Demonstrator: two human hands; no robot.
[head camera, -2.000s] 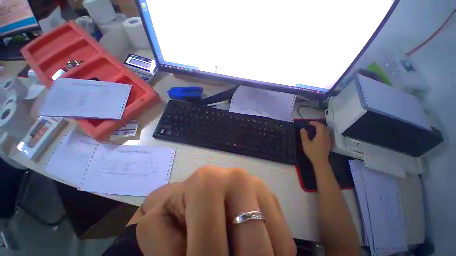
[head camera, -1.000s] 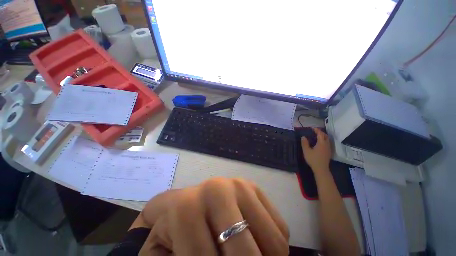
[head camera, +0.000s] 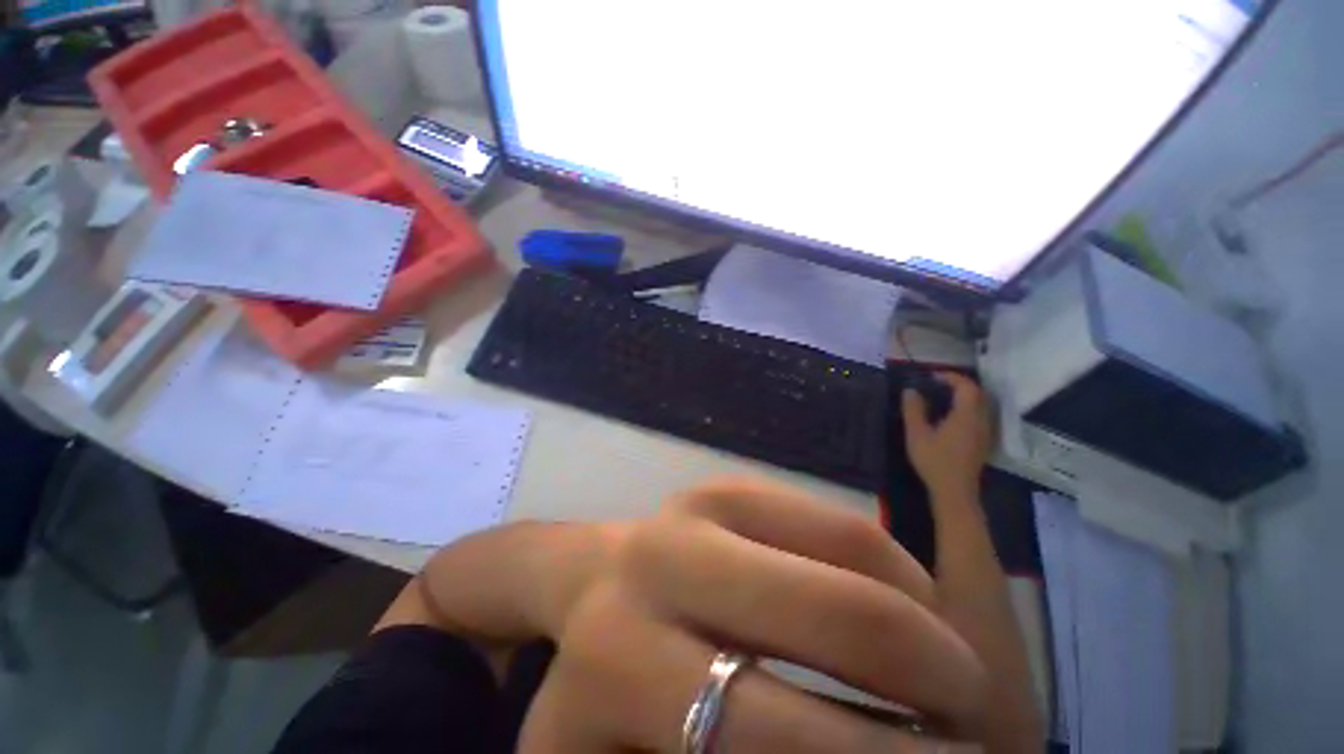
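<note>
My right hand (head camera: 952, 430) rests on a small dark mouse (head camera: 935, 395) on a black mouse pad with a red edge (head camera: 1007, 516). My left hand (head camera: 708, 619) is large and close to the camera at the bottom centre, fingers bent, with a silver ring; its fingertips are cut off or hidden, so I cannot tell if it holds anything. A long black keyboard (head camera: 686, 376) lies left of the mouse, below a large bright monitor (head camera: 855, 133).
A red-orange tray (head camera: 332, 133) with a form (head camera: 280, 239) across it stands at left. More forms (head camera: 383, 457) lie at the front left edge. A blue stapler-like object (head camera: 572, 249) is behind the keyboard. A boxy printer-like unit (head camera: 1164, 383) and papers (head camera: 1113, 633) are at right.
My left hand has turned and its fingers now extend farther right, across my right forearm. My right hand stays on the mouse. The view has shifted slightly.
</note>
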